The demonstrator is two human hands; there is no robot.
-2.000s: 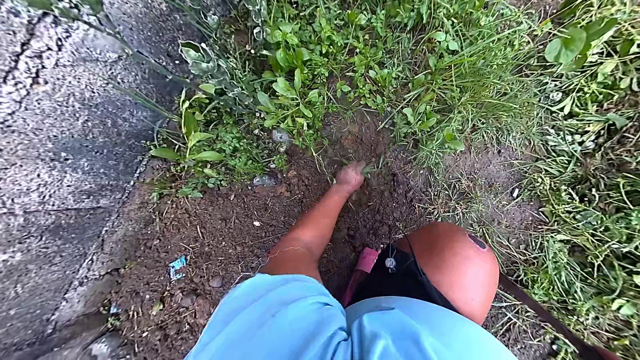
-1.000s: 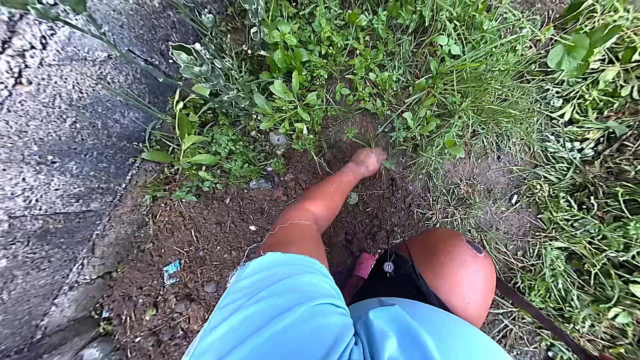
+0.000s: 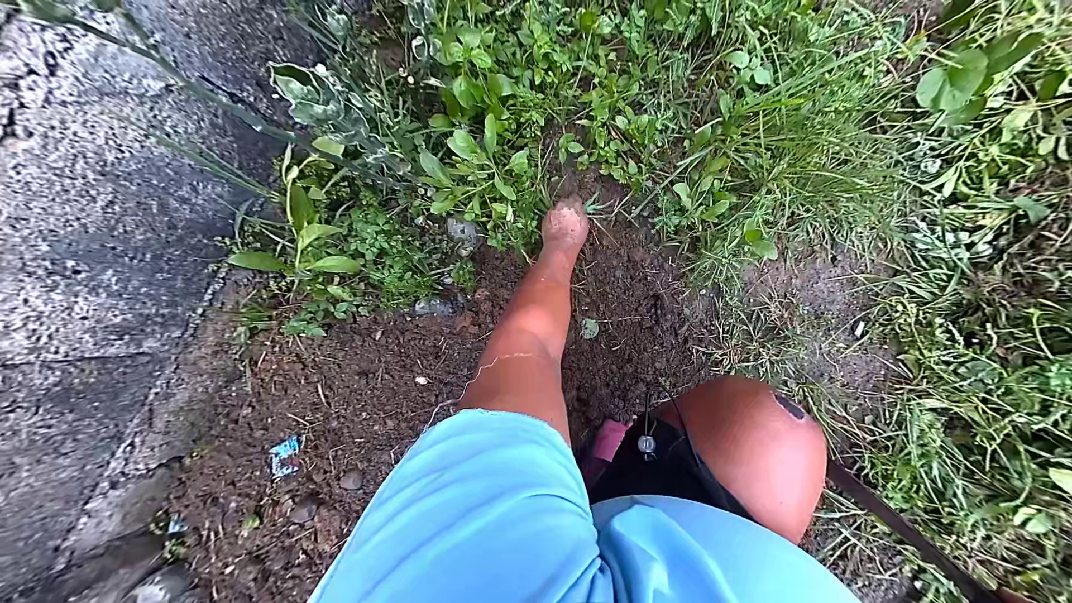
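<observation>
My left hand [image 3: 566, 224], with soil on its skin, reaches down to the edge of the weeds. It looks closed, and narrow green blades of a small weed [image 3: 595, 203] stick out at its right side; the fingertips are hidden under the hand. Leafy green weeds [image 3: 494, 159] grow just above and left of the hand. Dark, damp soil [image 3: 628, 285] lies below and right of it. A small round leaf [image 3: 590, 328] rests on this soil, to the right of my forearm. My right hand is out of view.
A rough stone or concrete surface [image 3: 100, 251] borders the soil on the left. A blue wrapper scrap [image 3: 285, 456] and small stones [image 3: 351, 480] lie at lower left. My bare knee [image 3: 745, 452] is at lower right, beside a dark strap or rod [image 3: 904, 523]. Grass [image 3: 988, 402] covers the right side.
My left hand has moved to the right, then up and back left toward the leafy weeds. The narrow green blades have moved along with it.
</observation>
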